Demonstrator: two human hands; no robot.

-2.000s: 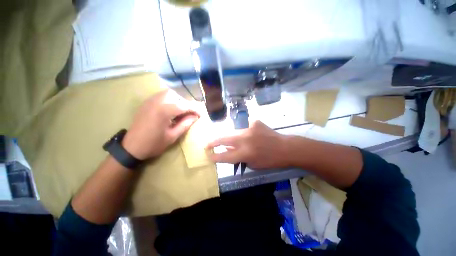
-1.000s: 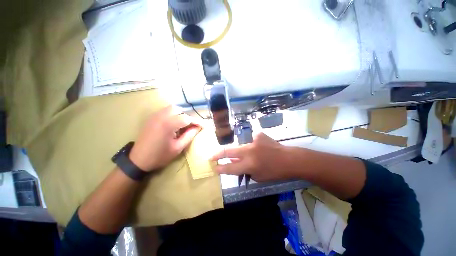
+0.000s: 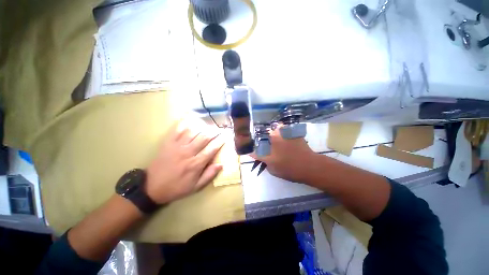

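The tan garment panel [image 3: 107, 145] covers the left side of the table and reaches the needle area. A small yellowish-tan piece [image 3: 228, 171] lies on its right edge, brightly lit. My left hand [image 3: 185, 166] rests flat on the panel, its fingertips on the small piece beside the presser foot area. My right hand [image 3: 289, 156] is right of the needle, fingers raised against the grey parts under the machine head. Dark thread snips [image 3: 258, 167] stick out below its fingers, tips down; the grip on them is partly hidden. The needle itself is hidden by glare and the machine's front.
The white sewing machine head [image 3: 316, 53] spans the back. White paper patterns [image 3: 134, 53] lie behind the panel. Loose tan cut pieces [image 3: 344, 137] lie right of my right hand. Yellow-handled scissors [image 3: 474, 131] are at the far right. A blue basket [image 3: 306, 250] and crumpled cloth are below the table edge.
My left hand has gone from pinching the small piece's edge to lying flat on it. My right hand has moved off the small piece, up and right to the machine parts.
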